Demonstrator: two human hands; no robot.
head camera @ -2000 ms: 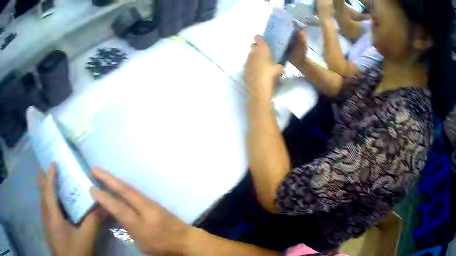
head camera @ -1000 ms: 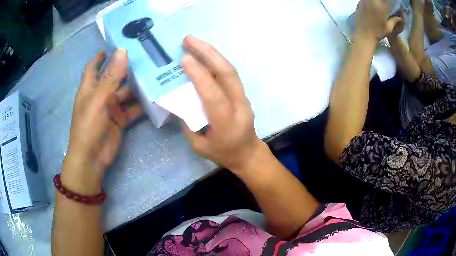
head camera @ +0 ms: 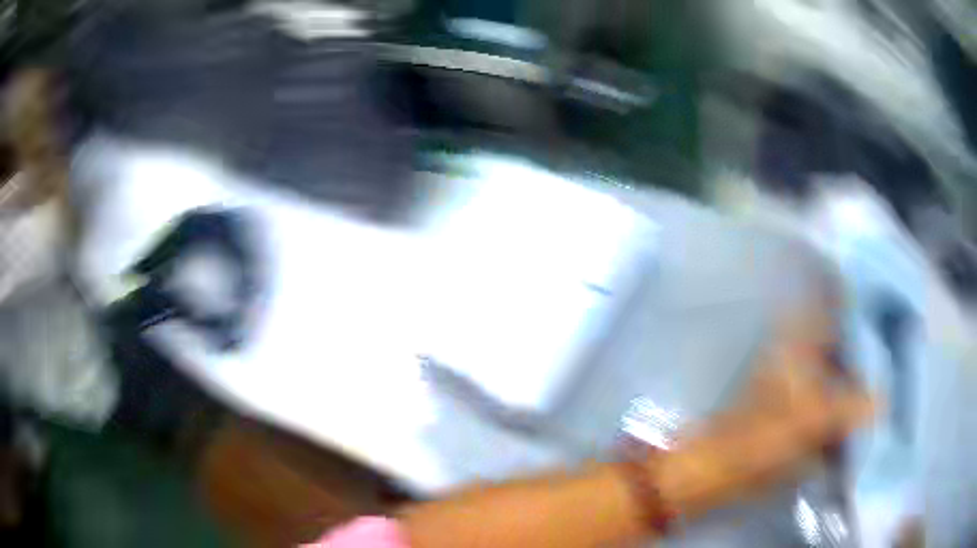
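The view is strongly blurred. A pale-blue retail box [head camera: 889, 364] with a dark fan picture stands out at the right. My left hand [head camera: 820, 375], with a red bracelet on the wrist, reaches across to the box's left side; its fingers are smeared and I cannot tell whether they grip it. A small skin-coloured patch, possibly my right hand [head camera: 911, 533], shows at the lower right edge below the box, almost wholly cut off. A large white block-like shape [head camera: 536, 289], blurred, lies on the bench left of my left hand.
A black padded loop [head camera: 241, 278] lies on the white bench sheeting [head camera: 332, 332] at the left. A dark grey mass, perhaps stacked inserts [head camera: 268, 118], stands behind it. Parts of people show at the left edge and upper right. Shiny glare shows beside my wrist.
The view has swung sharply. The fan-picture box is now at the far right. My left arm stretches across the lower frame; my right hand has mostly or wholly left view.
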